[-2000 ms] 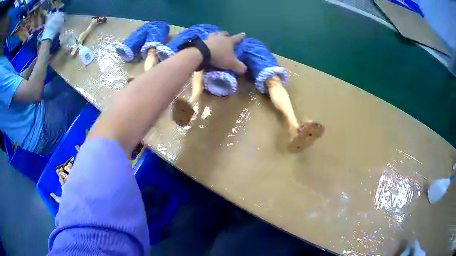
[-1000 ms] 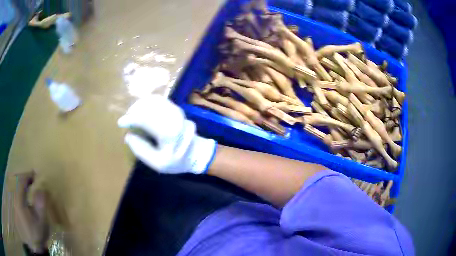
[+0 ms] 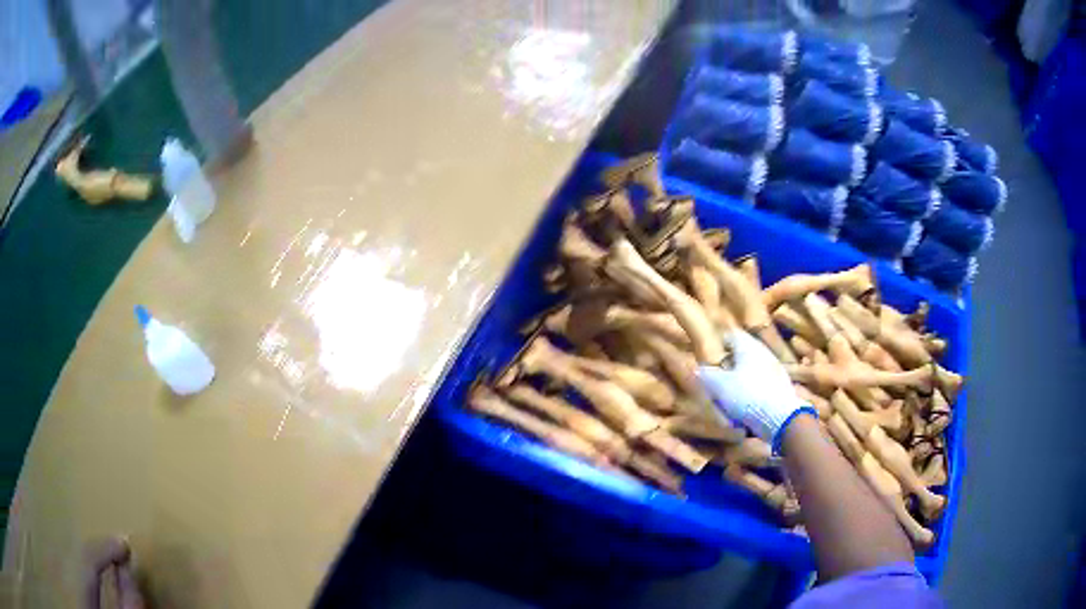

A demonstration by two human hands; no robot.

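My right hand [image 3: 756, 393], in a white knitted glove with a blue wrist edge, is down in the blue bin [image 3: 560, 476] heaped with tan leg parts. Its fingers close on the end of one leg part [image 3: 661, 292] on top of the heap. My left hand [image 3: 116, 579] is bare, blurred and cut off by the bottom left edge; its grip cannot be told. A squat white glue bottle [image 3: 179, 357] with a blue tip lies on the tan tabletop [image 3: 286, 476].
A second white bottle [image 3: 186, 190] stands by a metal post [image 3: 203, 71]. A loose leg part [image 3: 101, 179] lies on the green belt [image 3: 48, 286]. Stacked blue shorts parts [image 3: 822, 143] with pale cuffs stand behind the bin. Cardboard [image 3: 30, 149] is at the far left.
The view has swung from the part-assembled figures to the right-hand bin. My gloved hand has moved from above the table edge into the bin and onto a leg part.
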